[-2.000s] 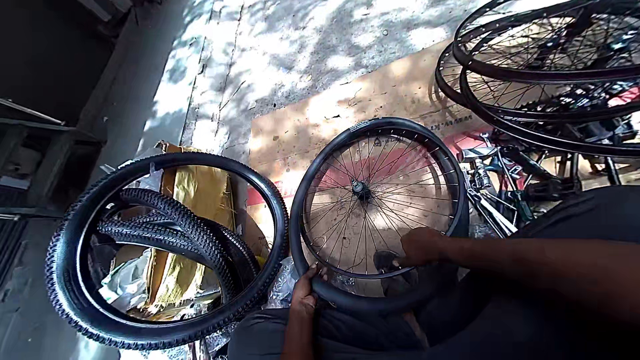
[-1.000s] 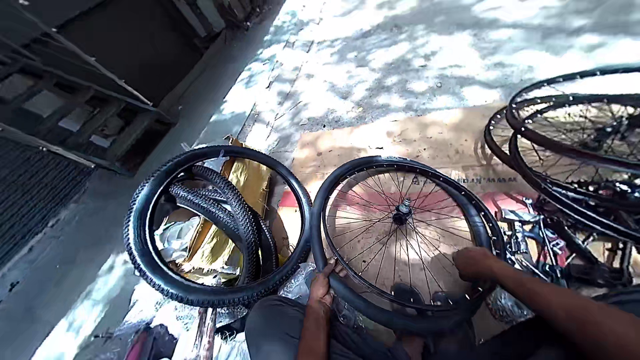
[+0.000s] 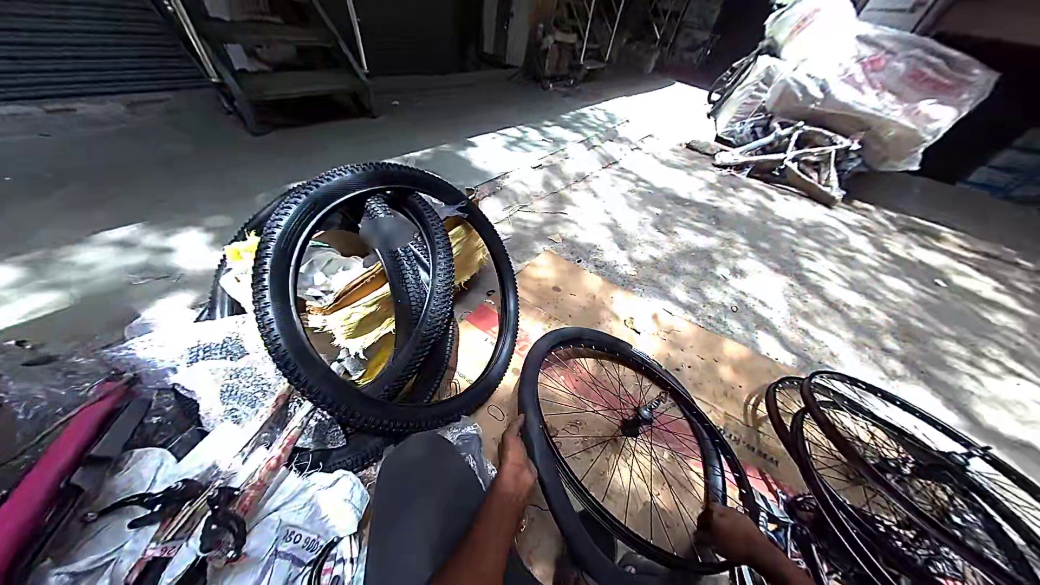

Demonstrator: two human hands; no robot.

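Note:
A spoked bicycle wheel stands tilted in front of me above a cardboard sheet, with a smooth black inner tube around part of its rim. My left hand grips the tube at the wheel's left side. At the lower right, my right hand is closed on the rim and tube; its fingertips are partly hidden. Left of the wheel, a knobby black bicycle tire leans over more tires and torn yellow wrapping.
Several spoked wheels are piled at the right on the cardboard. White sacks, plastic wrap and a magenta frame part lie at lower left. Branches and a plastic-covered bundle are farther back; metal steps stand behind.
The view has swung up and to the left, showing more of the background. Both hands stay at the wheel, the left on its left side and the right at its lower right.

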